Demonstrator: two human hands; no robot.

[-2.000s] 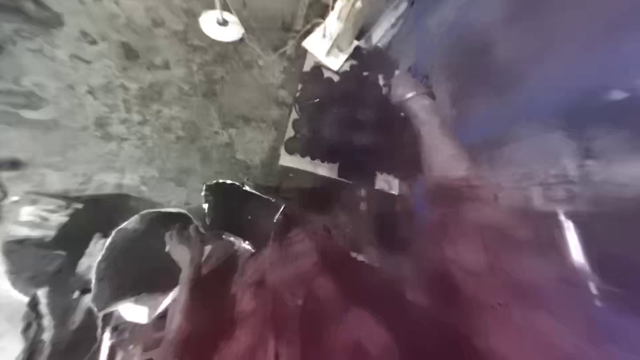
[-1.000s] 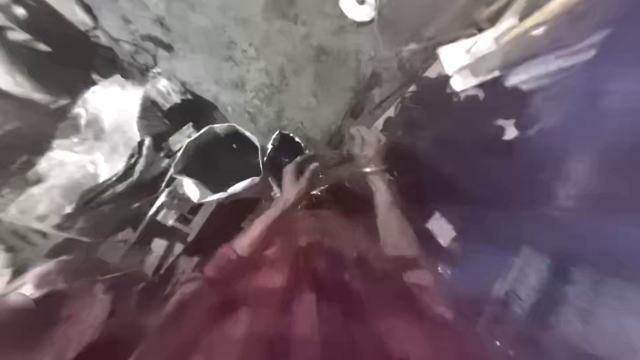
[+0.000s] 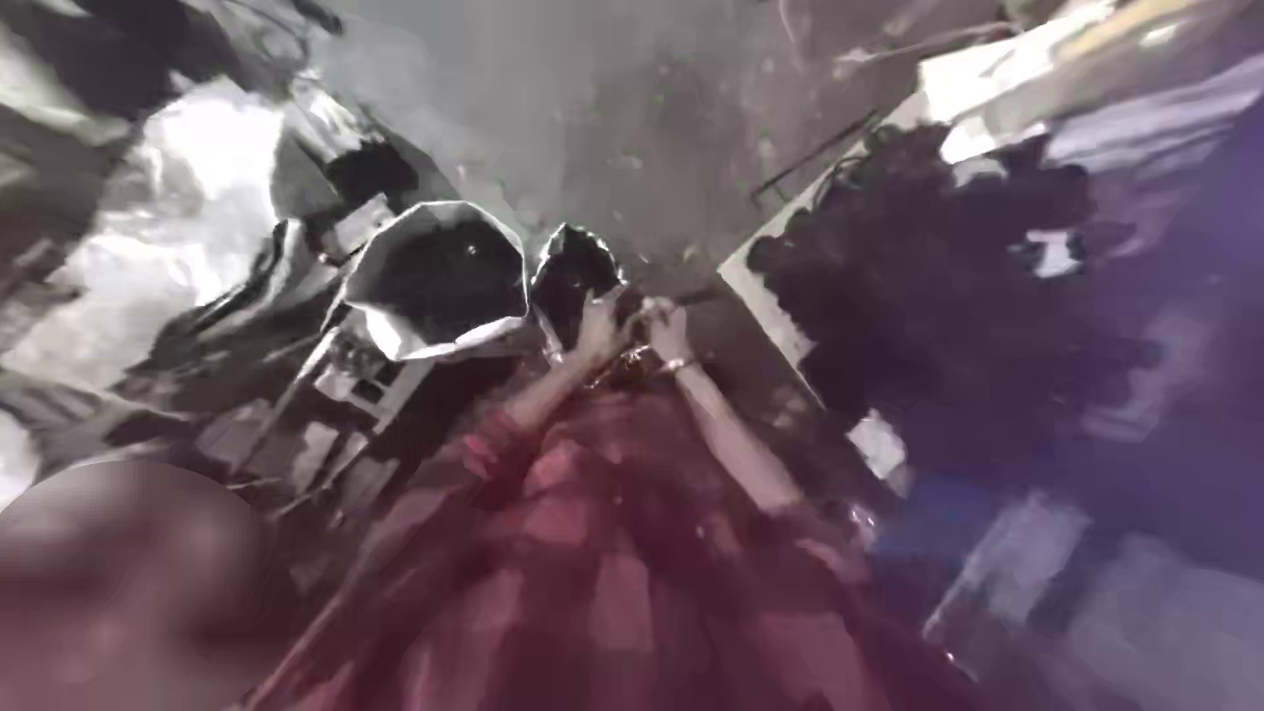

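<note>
My left hand (image 3: 600, 331) is at the near right edge of a small dark container (image 3: 576, 272) with a pale rim. My right hand (image 3: 667, 329), with a bracelet at the wrist, is just to the right of it, fingers bent. The two hands nearly meet in front of my red clothing. Blur hides whether anything small lies between the fingers. Left of the small container stands a larger, wide-mouthed dark container (image 3: 439, 276) with a pale, uneven rim.
On the right, many dark rounded pieces (image 3: 918, 267) cover a pale-edged board or table (image 3: 775, 316). White material (image 3: 202, 188) lies at the far left. A ladder-like frame (image 3: 380, 395) is beside the large container. Grey floor (image 3: 632, 128) shows ahead.
My right hand was up over the dark pieces two seconds ago; it is now beside my left hand at the small container. The view has shifted strongly.
</note>
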